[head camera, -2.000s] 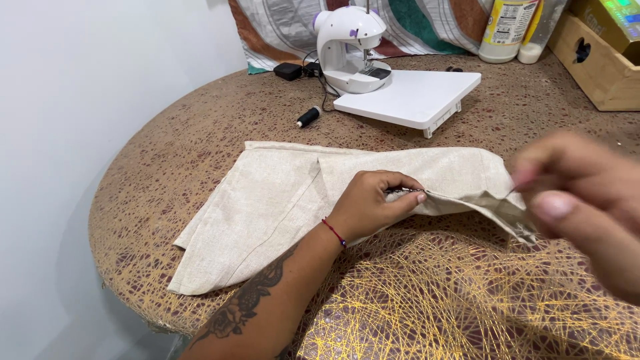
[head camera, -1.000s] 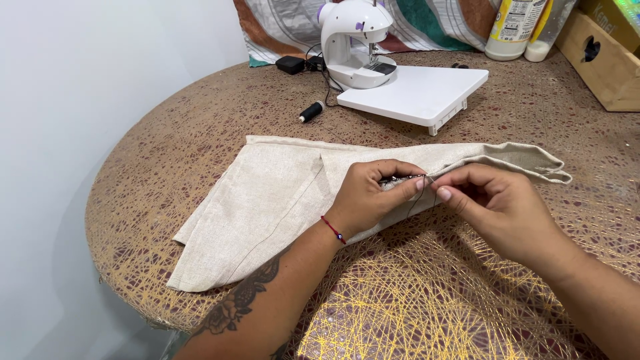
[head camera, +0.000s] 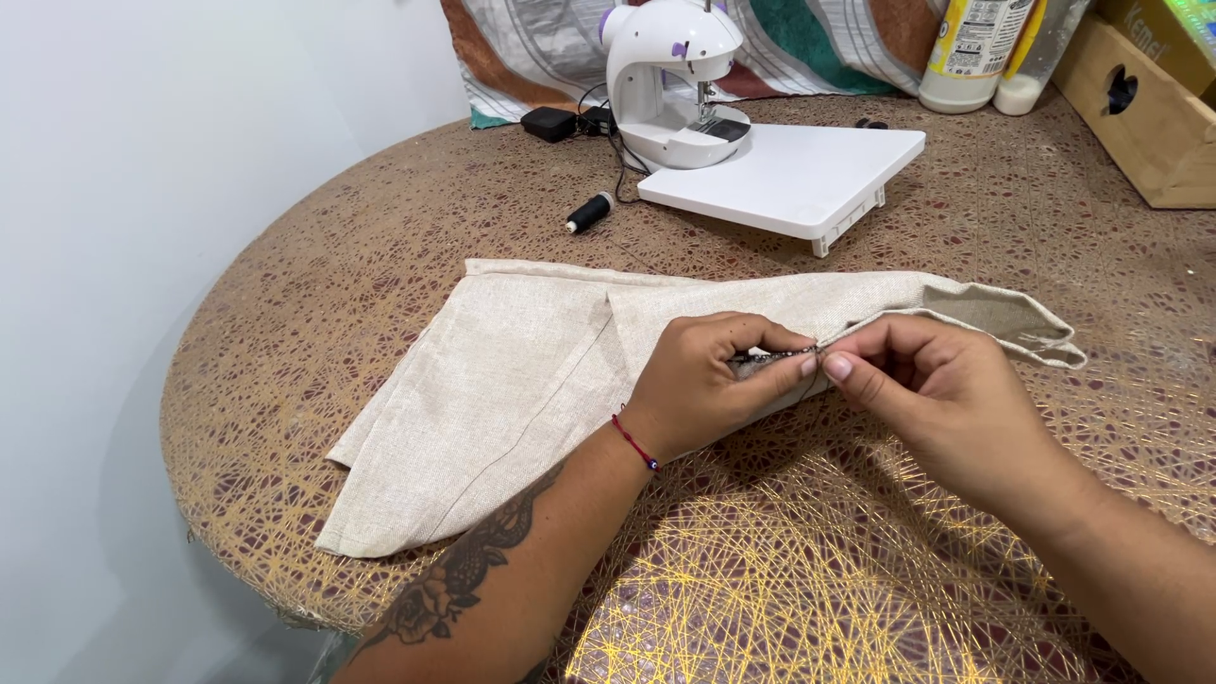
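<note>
A folded piece of beige linen-like cloth (head camera: 532, 370) lies across the round table, its right end raised in a loose fold. My left hand (head camera: 717, 380) pinches the cloth's front edge between thumb and fingers, where a line of dark stitches shows. Touching the same edge just to the right, my right hand (head camera: 921, 389) has its thumb and forefinger closed at the stitching. A dark thread (head camera: 808, 388) hangs between the fingertips. Whether a needle is in the right fingers cannot be seen.
Behind the cloth stands a white mini sewing machine (head camera: 665, 85) with a white extension table (head camera: 788, 180). A black thread spool (head camera: 590, 213), a black adapter (head camera: 549, 124), bottles (head camera: 974, 57) and a wooden box (head camera: 1140, 123) are on the patterned table (head camera: 285, 380).
My right hand, raised and blurred at the right two seconds ago, has come left to the cloth's edge beside my left hand. The left hand keeps its hold.
</note>
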